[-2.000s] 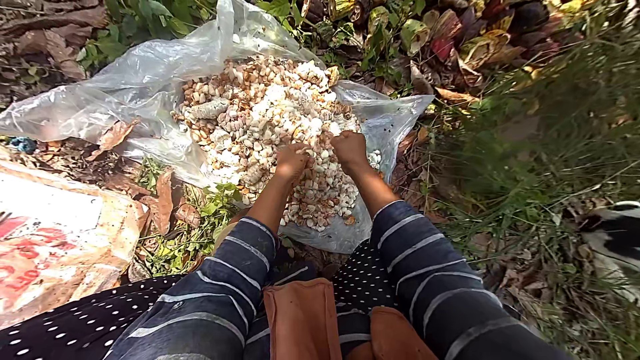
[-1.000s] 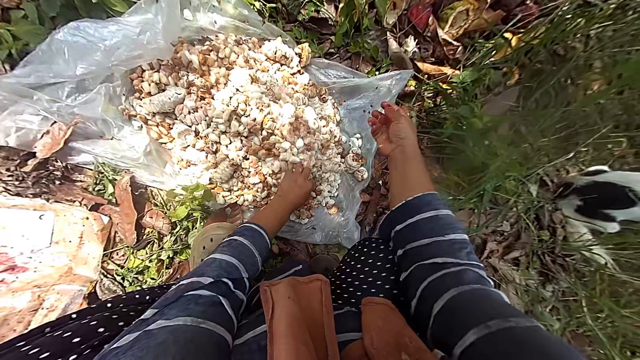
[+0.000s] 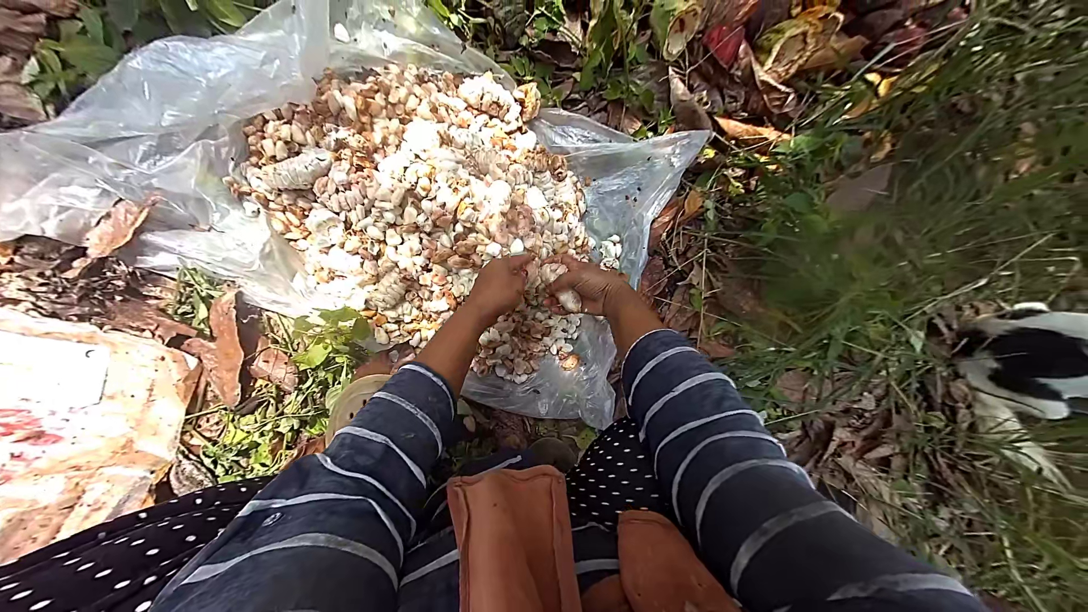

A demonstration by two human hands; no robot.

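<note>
A heap of pale, wet cacao beans (image 3: 408, 195) lies on a clear plastic sheet (image 3: 629, 170) on the ground. My left hand (image 3: 500, 285) is at the near right part of the heap, its fingers curled in; whether it grips a bean is hidden. Close beside it on the right, my right hand (image 3: 595, 287) is closed around a small clump of whitish beans (image 3: 561, 287). The two hands are nearly touching over the heap. A long whitish cluster of beans (image 3: 293, 170) lies on the heap's left side.
A stained, pale sack (image 3: 93, 416) lies at the left. Dry leaves (image 3: 225, 348) and green plants surround the sheet. A light-coloured shoe (image 3: 353, 404) is by the near edge. Grass and a black-and-white animal (image 3: 1028, 361) are on the right.
My right hand, held apart and open over the sheet's right edge a second ago, has come back left beside my left hand and now holds beans.
</note>
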